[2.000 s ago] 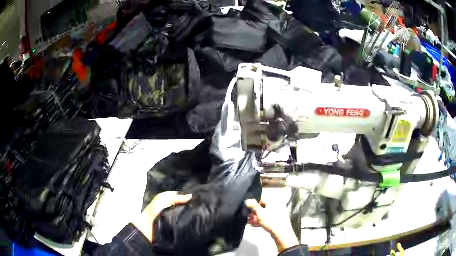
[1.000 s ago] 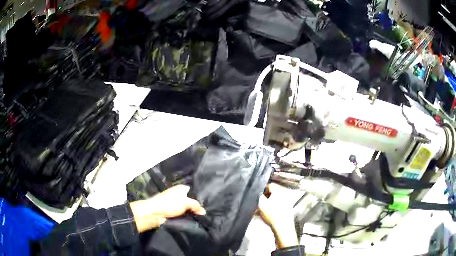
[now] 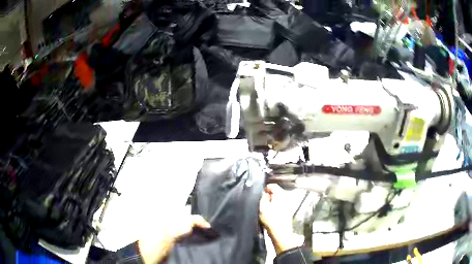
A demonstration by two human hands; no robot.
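The shiny black lining cloth (image 3: 227, 203) hangs from under the head of the white sewing machine (image 3: 310, 105) down to the picture's bottom edge. Its top end lies at the needle area, where the detail is blurred. My left hand (image 3: 173, 237) grips the cloth's left side low down, thumb on top. My right hand (image 3: 271, 211) is at the cloth's right edge just below the machine head, fingers pinched on the edge. A little dark fabric shows beside the left hand.
A stack of black panels with camouflage edges (image 3: 57, 180) stands at left, above a blue bin (image 3: 39, 258). Heaped black and camouflage bags (image 3: 243, 33) lie behind the table. Black straps and a green piece (image 3: 405, 176) are under the machine arm.
The cloth has turned from slanting to nearly straight down, and the camouflage part at its left is no longer visible. My left hand has moved lower. The camera view has also shifted.
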